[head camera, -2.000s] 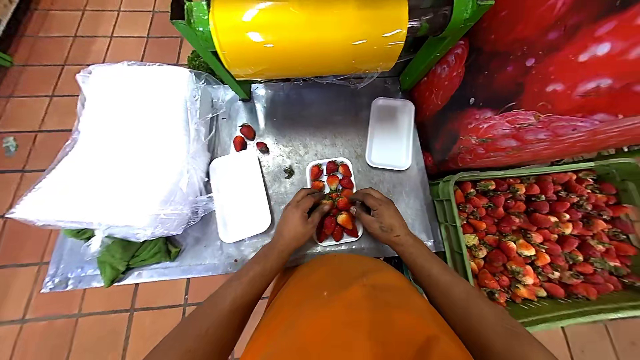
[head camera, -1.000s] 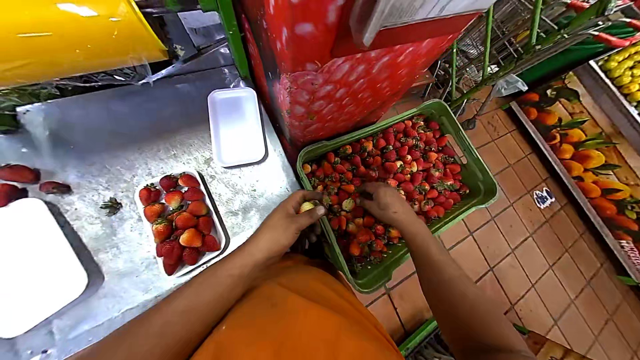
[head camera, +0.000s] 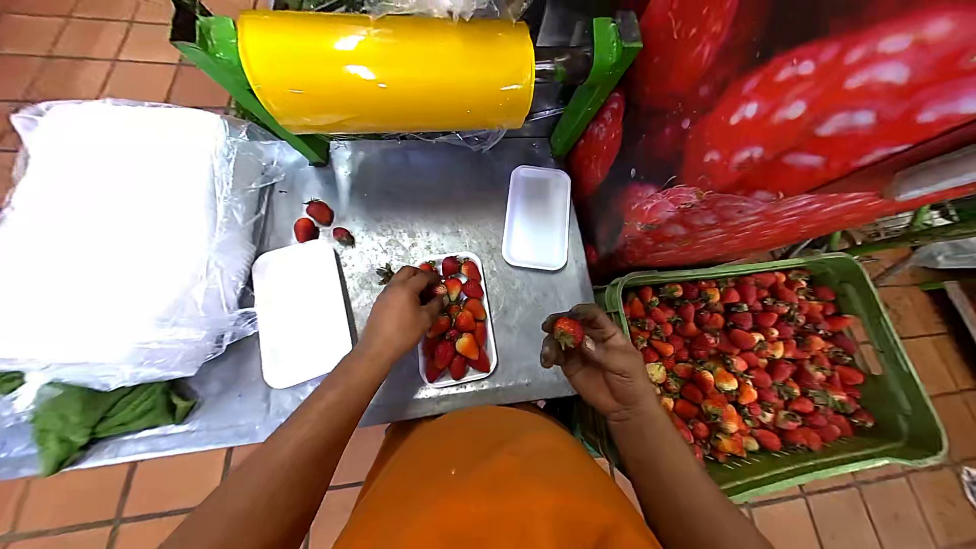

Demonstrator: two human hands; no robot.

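Observation:
My left hand (head camera: 402, 311) reaches over the upper left of a white foam tray (head camera: 492, 335) filled with strawberries (head camera: 467, 345), its fingertips at a strawberry (head camera: 439, 290); whether it grips that one is hard to tell. My right hand (head camera: 602, 358) holds a strawberry (head camera: 568, 332) between its fingers, above the gap between the metal table's edge and a green plastic crate (head camera: 907, 396) of loose strawberries (head camera: 755, 358). An empty white tray (head camera: 537, 218) lies at the table's back right. Another white tray (head camera: 302, 314) lies left of the filled one.
Several loose strawberries (head camera: 319, 213) and a green leafy cap (head camera: 385, 274) lie on the metal table (head camera: 427, 198). A yellow roll (head camera: 385, 72) in a green frame stands behind. Plastic-wrapped white trays (head camera: 122, 236) and green cloth (head camera: 107, 415) are at left. A strawberry-printed panel (head camera: 762, 137) stands behind the crate.
One second ago both hands were over the crate. My left hand has moved left to the filled tray, and my right hand has come out of the crate with a strawberry. The view has swung left.

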